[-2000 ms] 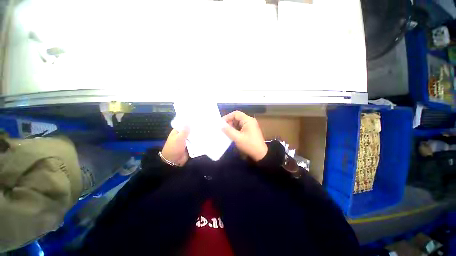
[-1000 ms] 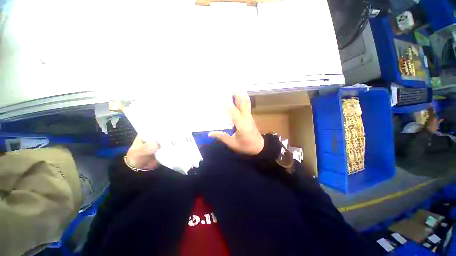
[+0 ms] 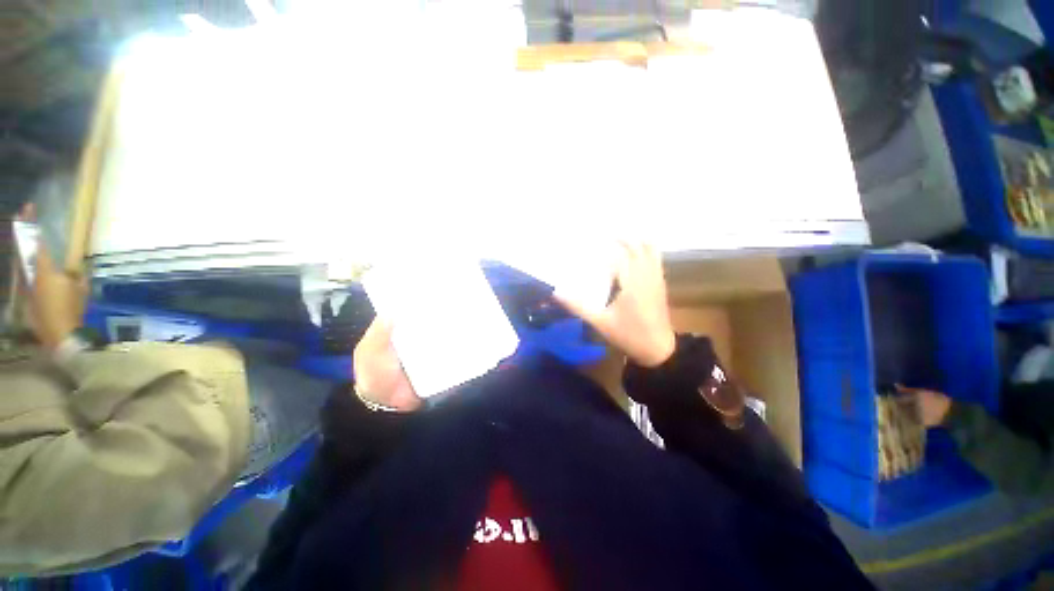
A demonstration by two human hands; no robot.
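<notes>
A white panel [image 3: 445, 329] with rounded corners lies in my left hand [image 3: 384, 367], just in front of the bench edge. Its upper end merges into glare. My right hand [image 3: 639, 307] is to its right, with thumb and fingers spread around a bright white area [image 3: 587, 281] at the bench edge. Glare hides whether that is a separate panel and whether the hand grips it. The white bench top [image 3: 693, 150] is overexposed, so any pieces on it cannot be made out.
An open cardboard carton [image 3: 757, 346] is below the bench edge, partly behind my right forearm. Right of it, another person's hand [image 3: 925, 406] touches tan-yellow parts [image 3: 897, 444] in a blue tote [image 3: 838, 393]. A person in a khaki sleeve [image 3: 127, 427] is close on the left.
The panel in my left hand now shows a flat rectangular face. My right hand has moved farther from my left hand. Another person's hand has entered the blue tote from the right.
</notes>
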